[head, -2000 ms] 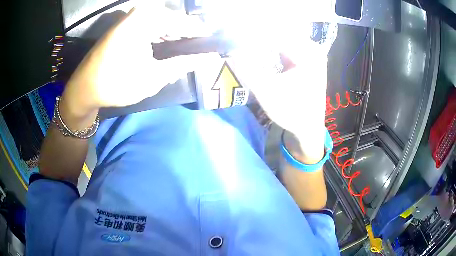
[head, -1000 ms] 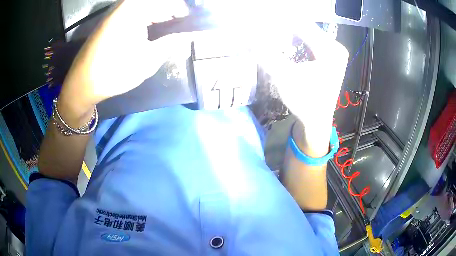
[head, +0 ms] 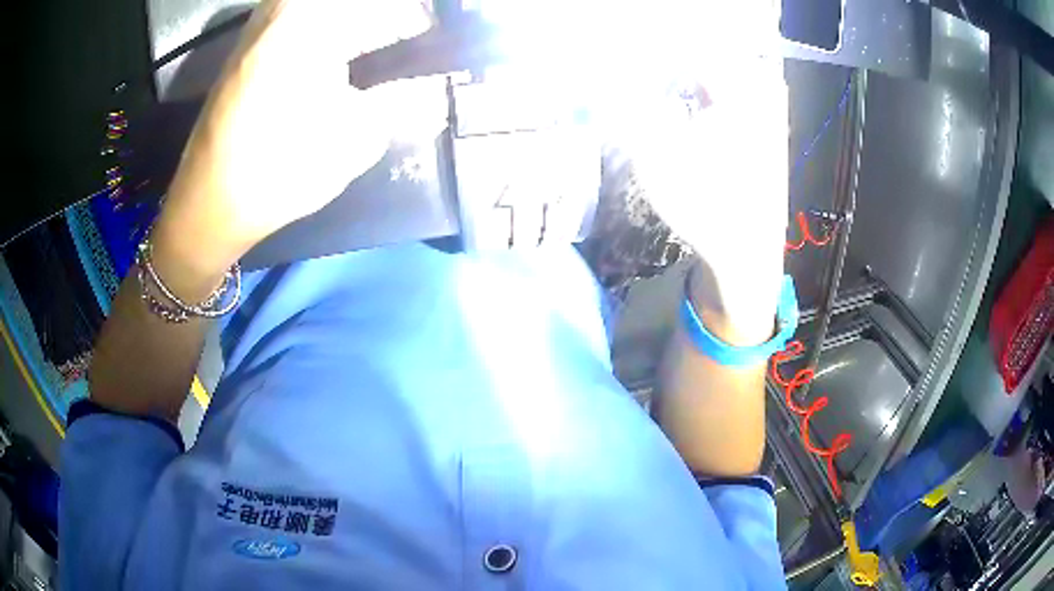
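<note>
My left hand (head: 295, 139), with a silvery bracelet at the wrist, is closed around black cables (head: 399, 60). Their dark lengths show between its fingers, and small coloured tips (head: 116, 144) stick out on the far left. My right hand (head: 722, 162), with a blue wristband, is almost fully washed out by glare. A small reddish and dark bit shows near its fingers, but I cannot tell whether it is held. Between the hands is the bench machine (head: 526, 173), with a faded arrow label on its front. Both hands' fingertips are lost in glare.
Clear crinkled plastic (head: 641, 237) hangs below the machine, beside my right hand. A red coiled hose (head: 809, 404) hangs at the right near a metal frame. A blue basket (head: 87, 266) with dark contents is at the left. A dark rounded rectangle (head: 811, 21) lies at the upper right.
My right hand has shifted a little right, uncovering more of the crinkled plastic. The yellow arrow has faded to outlines in the glare. My left hand still holds the cables, its wrist slightly further right.
</note>
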